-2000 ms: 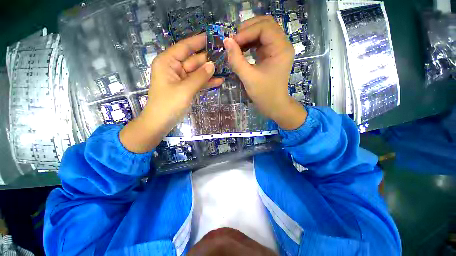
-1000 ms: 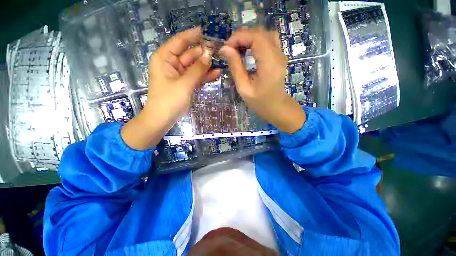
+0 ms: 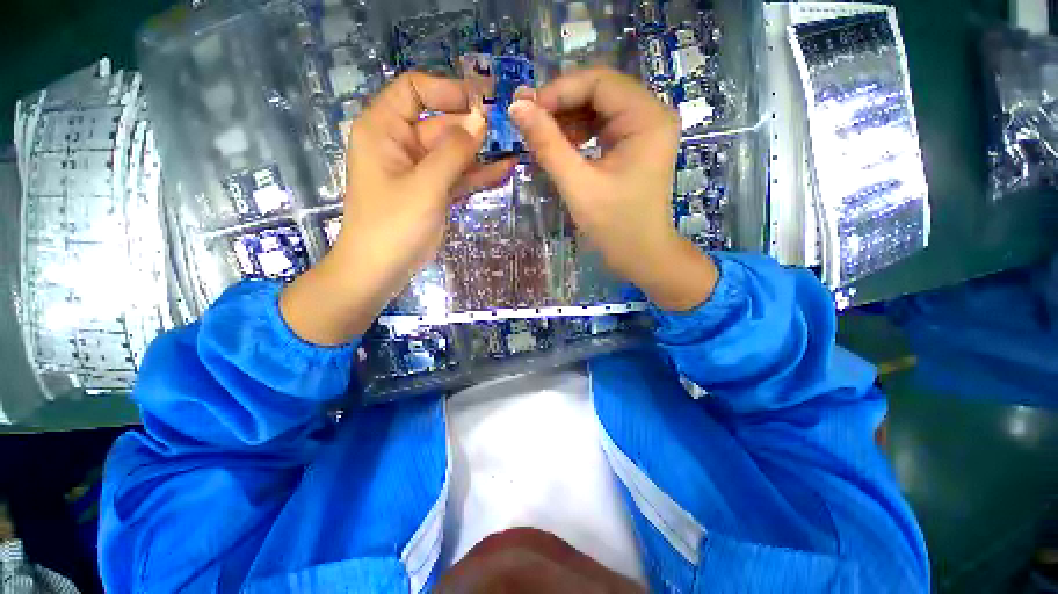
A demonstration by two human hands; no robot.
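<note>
A small blue circuit board point(image 3: 506, 98) is held upright between the fingertips of both hands, above the tray. My left hand point(image 3: 408, 174) grips its left side, where a brownish, translucent strip shows. My right hand point(image 3: 611, 163) has thumb and finger at its right side. Whether a tiny piece is at the fingertips I cannot tell. The clear blister tray point(image 3: 186, 139) holds rows of boards in its pockets. A shiny die-cut adhesive sheet point(image 3: 501, 261) with brownish pieces and a perforated white edge lies across the tray, below the hands.
Fanned white marked sheets point(image 3: 87, 232) lie left of the tray. A narrower stack with a silvery-topped sheet point(image 3: 868, 151) lies to the right. A crumpled clear bag point(image 3: 1023, 110) is at the far right on the dark green bench point(image 3: 957, 221).
The board was dark and partly hidden; its bright blue face now shows between the fingertips. My right hand, blurred a second ago, is now still against the board.
</note>
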